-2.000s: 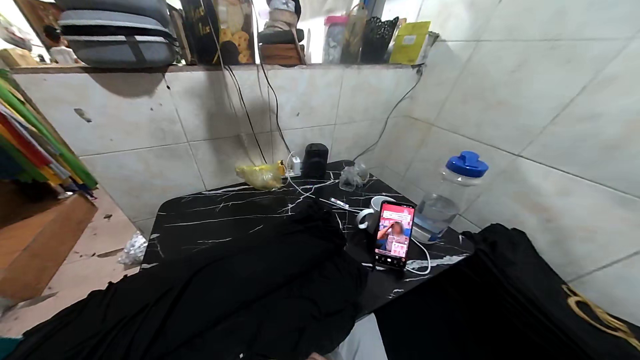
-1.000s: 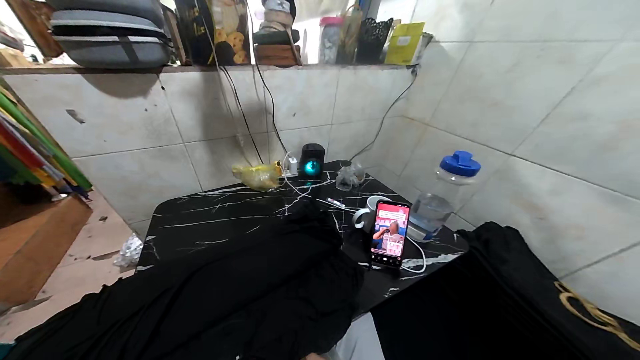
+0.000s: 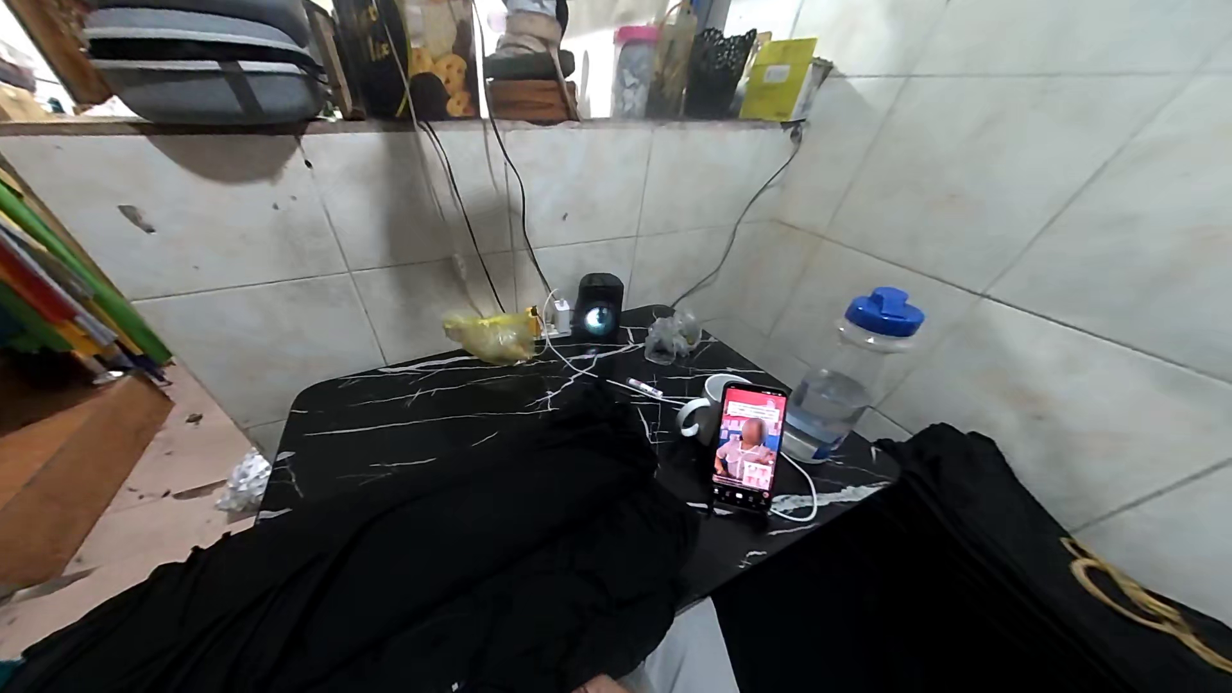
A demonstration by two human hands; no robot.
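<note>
A small patch of skin (image 3: 602, 684) shows at the bottom edge, beside black cloth; it may be part of a hand, but which one, and what it holds, cannot be told. Black cloth (image 3: 462, 539) lies in loose folds over the front of the black marble-patterned table (image 3: 385, 414). To the right, a lit phone (image 3: 750, 448) leans upright against a white mug (image 3: 695, 420). Behind them stands a clear water jug with a blue lid (image 3: 834, 395). More black fabric with gold cord (image 3: 1136, 597) fills the lower right.
A speaker (image 3: 599, 308), a yellow plastic bag (image 3: 493, 337) and a crumpled clear bag (image 3: 673, 337) stand near the tiled wall. Cables hang from the ledge (image 3: 385, 125). Coloured fabrics (image 3: 77, 279) hang at left, above a brown step (image 3: 87, 472).
The speaker's front was dark, then glowed blue-green, and now shows a whitish light. The picture on the phone screen has changed. The black cloth lies much as before.
</note>
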